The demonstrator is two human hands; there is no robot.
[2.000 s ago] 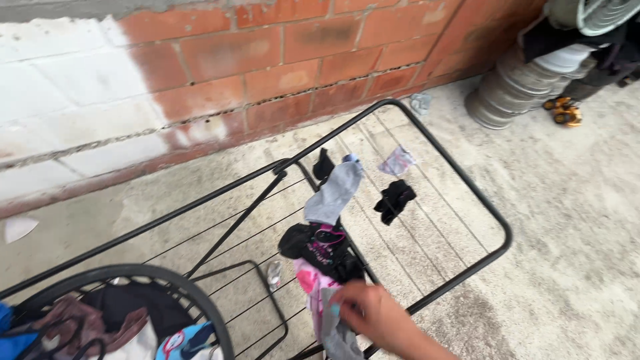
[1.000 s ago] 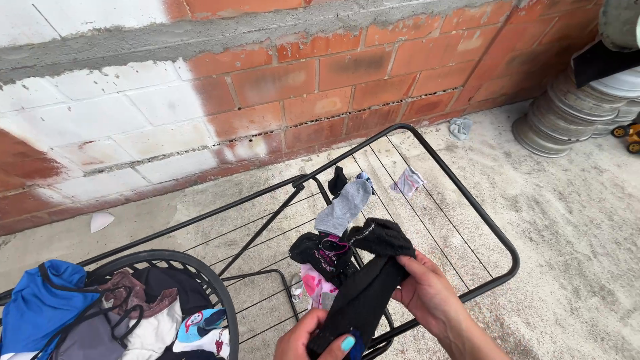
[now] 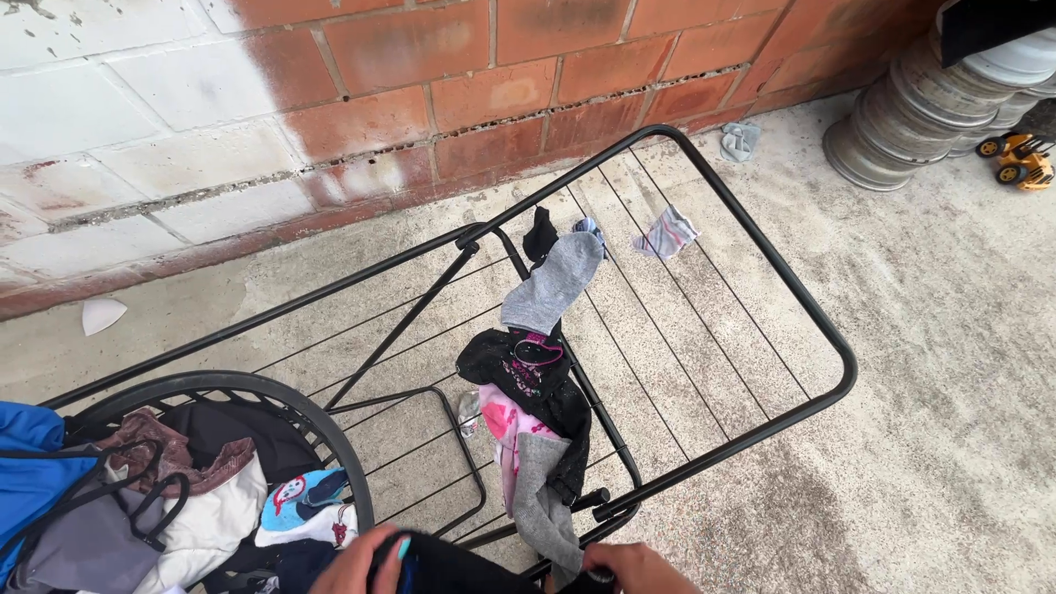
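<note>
Near the bottom edge, my left hand (image 3: 359,565) grips a black cloth garment (image 3: 462,565), probably a sock. My right hand (image 3: 639,569) pinches dark fabric at the lower end of the rack; whether it is the same piece is unclear. Over the middle bar of a black metal drying rack (image 3: 771,247) lie a light grey sock (image 3: 554,280), a black sock with pink writing (image 3: 528,363), a pink patterned sock (image 3: 507,421) and a darker grey sock (image 3: 540,495). A small striped sock (image 3: 668,233) hangs on the wing's wires. Left of my hands stands a black laundry basket (image 3: 330,429) of clothes.
A brick wall (image 3: 371,115), partly painted white, runs behind the rack. Stacked metal wheel rims (image 3: 899,124) and a yellow toy vehicle (image 3: 1023,161) stand at the right. A grey cloth (image 3: 740,141) lies on the concrete near the wall.
The black garment, held up over the rack one second ago, is now low at the bottom edge. Two seconds ago a black item lay on the right wing; it is not there now.
</note>
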